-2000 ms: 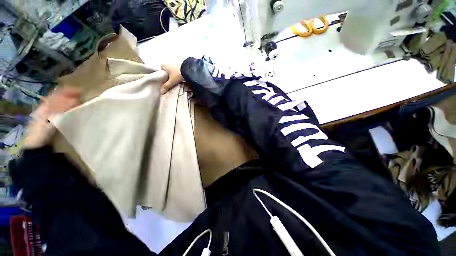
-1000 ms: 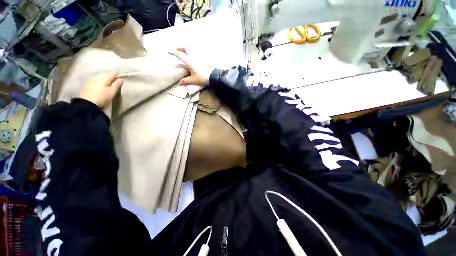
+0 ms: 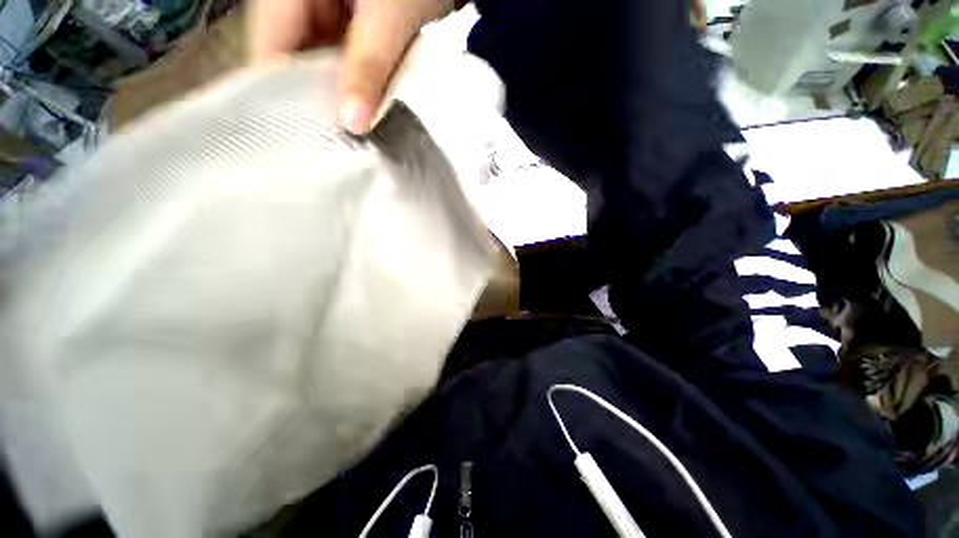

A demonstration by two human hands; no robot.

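Note:
A large pale beige fabric panel [image 3: 252, 284] is held up close to the camera and fills the left half of the view, blurred. My right hand [image 3: 384, 47] grips its upper edge at the top of the picture, partly cut off by the frame edge. The fingers press the fabric, which folds under them. My left hand is not visible; whether it is behind the panel or out of the picture I cannot tell. A small part of a brown piece [image 3: 500, 289] shows at the panel's right side, on my lap.
The white sewing table [image 3: 831, 158] has a brown edge at the right. Part of the pale machine [image 3: 783, 47] stands behind it. Brown strips [image 3: 920, 116] lie at the machine's right end. Brown and cream pieces [image 3: 915, 347] are heaped at lower right.
The beige panel has been lifted up toward the camera. My right hand has moved up and left with it. My left hand has gone from view. The yellow-orange scissors no longer show.

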